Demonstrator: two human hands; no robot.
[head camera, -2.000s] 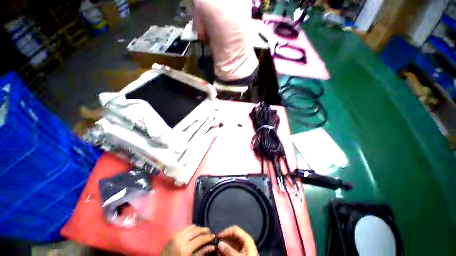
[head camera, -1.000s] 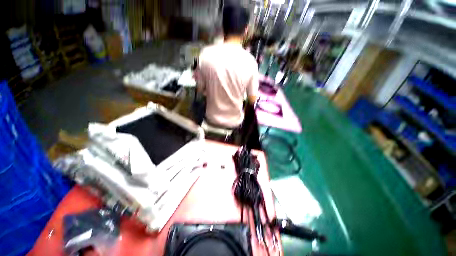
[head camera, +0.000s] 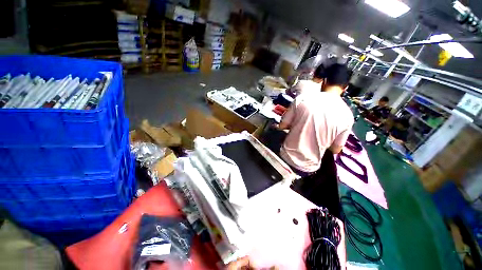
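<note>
Only a small, blurred piece of a hand shows at the bottom edge, apparently my left hand (head camera: 240, 263); its fingers and anything in them are cut off. My right hand is out of the picture, and so is the black housing. Nearest in front, a black square panel (head camera: 251, 166) lies in a white sleeve on a pile of white sleeves (head camera: 214, 182). A tied black cable bundle (head camera: 323, 242) lies to the right on the mat. Two small dark parts (head camera: 295, 221) lie on the pale, glaring mat area.
A clear bag with dark content (head camera: 158, 242) lies on the red mat (head camera: 124, 224). Stacked blue crates (head camera: 58, 163) stand left, the top one holding long pale items. A person in a pale shirt (head camera: 317, 126) is ahead. Loose black loops (head camera: 362, 227) lie on the green bench (head camera: 417, 232).
The view has swung up and to the left. The black housing, the black tool and most of both hands have left the picture; the blue crates and more of the room have come in.
</note>
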